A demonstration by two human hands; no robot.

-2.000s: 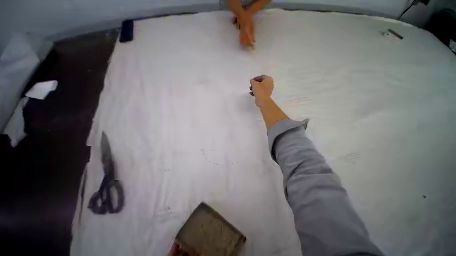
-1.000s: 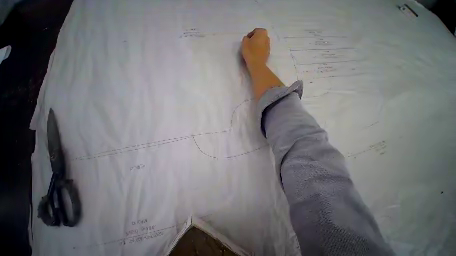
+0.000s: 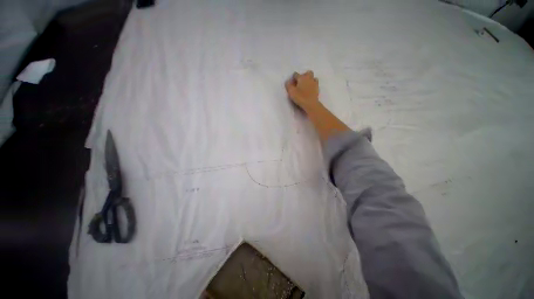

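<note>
White marker paper (image 3: 193, 128) with thin dashed lines and small writing lies over the table. My right hand (image 3: 303, 89) rests on it at upper centre, fingers curled together; whether they hold something small cannot be seen. The grey-sleeved arm comes from the lower right. A brown pin box (image 3: 254, 277) with pale glinting contents shows at the bottom edge, partly cut off. My left hand is out of the picture.
Black-handled shears (image 3: 113, 195) lie near the paper's left edge. Dark table surface (image 3: 44, 169) runs along the left, with a white paper piece (image 3: 37, 70) on it. A dark bar lies at the top left and a small pale object (image 3: 487, 35) at the top right.
The view has shifted. Another person's hands, at the top edge two seconds ago, are out of view. Fingers seen by the box then no longer show. My right hand remains on the paper, fingers curled.
</note>
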